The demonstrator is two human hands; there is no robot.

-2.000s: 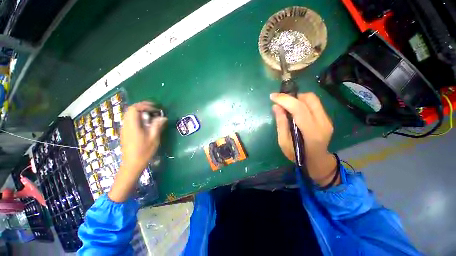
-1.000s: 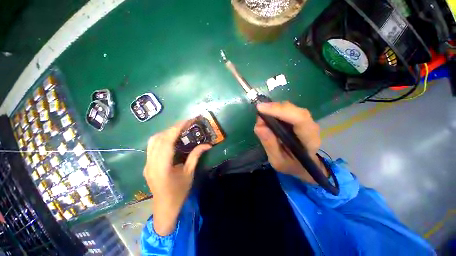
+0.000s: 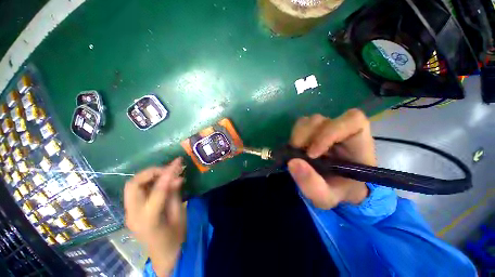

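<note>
A watch case [image 3: 212,148] with a circuit board sits in the nest of the orange fixture [image 3: 230,131]. My right hand [image 3: 331,157] holds the black soldering iron [image 3: 369,172] from the right. Its metal tip is at the fixture's right edge, by the case; contact cannot be told. My left hand [image 3: 156,208], slightly blurred, is left of the fixture with fingertips pinched together. The thin solder wire [image 3: 111,174] runs from the left into this hand; its end is hard to see.
One watch case [image 3: 147,112] lies left of the fixture, and two touching cases [image 3: 86,123] lie further left. A clear tray of cells [image 3: 65,165] is at the left. A white piece [image 3: 306,84], the cleaning pot [image 3: 287,19] and a black fan [image 3: 399,54] are beyond.
My left hand has left the fixture, exposing the case in it, and now pinches at the solder wire. The iron has swung down so its tip is at the fixture's right edge.
</note>
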